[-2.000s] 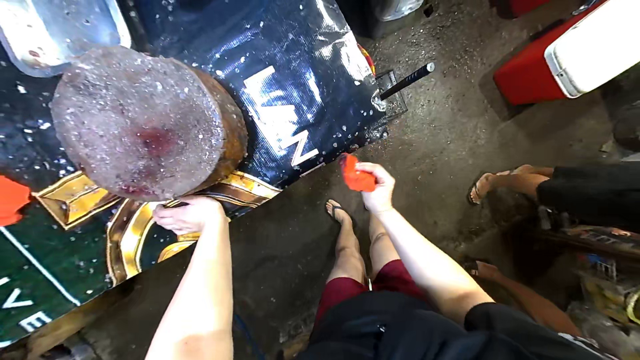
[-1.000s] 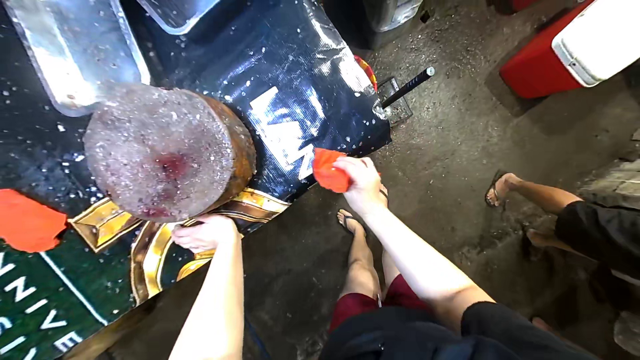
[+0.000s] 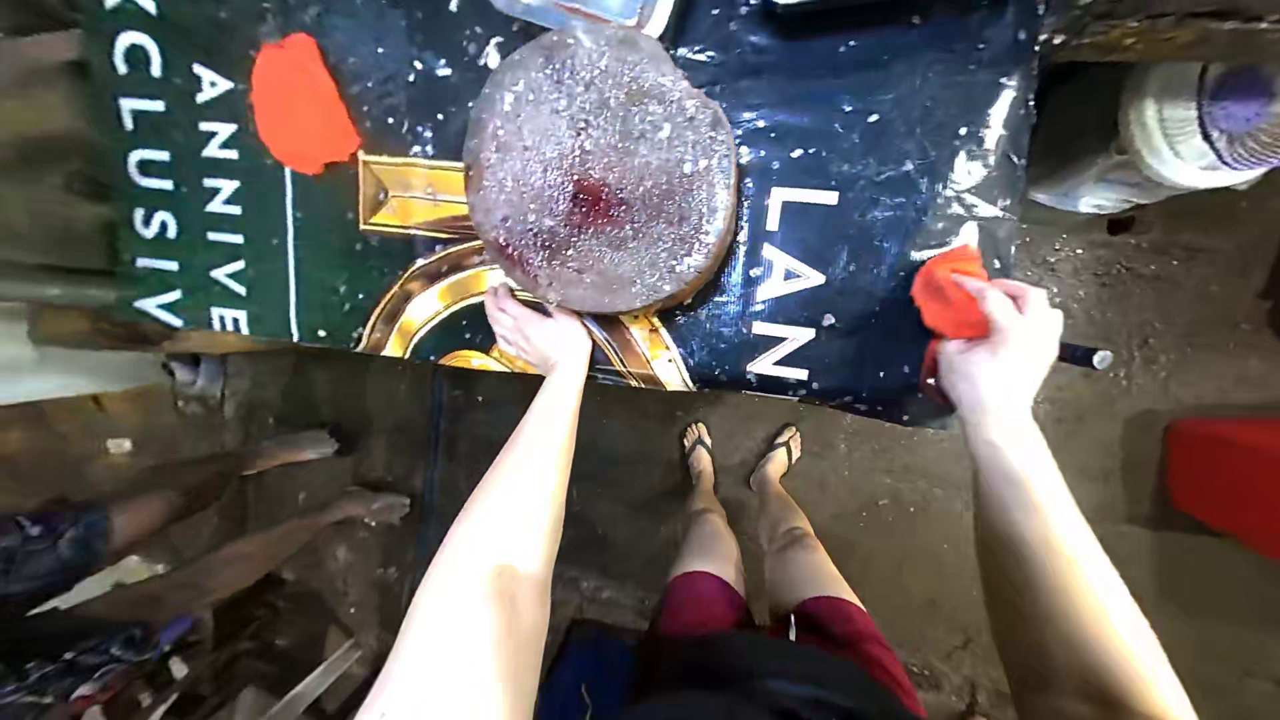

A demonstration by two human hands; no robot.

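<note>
My right hand [image 3: 1000, 335] holds a crumpled orange-red cloth [image 3: 948, 295] over the right end of a table covered with a printed tarpaulin [image 3: 880, 200]. Near the table's front edge, my left hand [image 3: 535, 330] is beside the lower rim of a thick round chopping block [image 3: 600, 165], its fingers spread; whether they touch the block cannot be told. The block's top is wet and scraped, with a dark red stain near its middle. Another flat orange-red piece [image 3: 303, 103] lies on the tarpaulin left of the block.
A metal tray [image 3: 600, 12] is behind the block. A black-handled bar [image 3: 1085, 356] juts out past the table's right end. Beyond that end are a whitish container [image 3: 1165, 130] and a red box [image 3: 1225, 480] on the floor. Another person's legs [image 3: 270, 540] are at the lower left.
My right hand has moved with the orange-red cloth from in front of the table to over its right end. My left hand has stayed by the block. The view has turned strongly.
</note>
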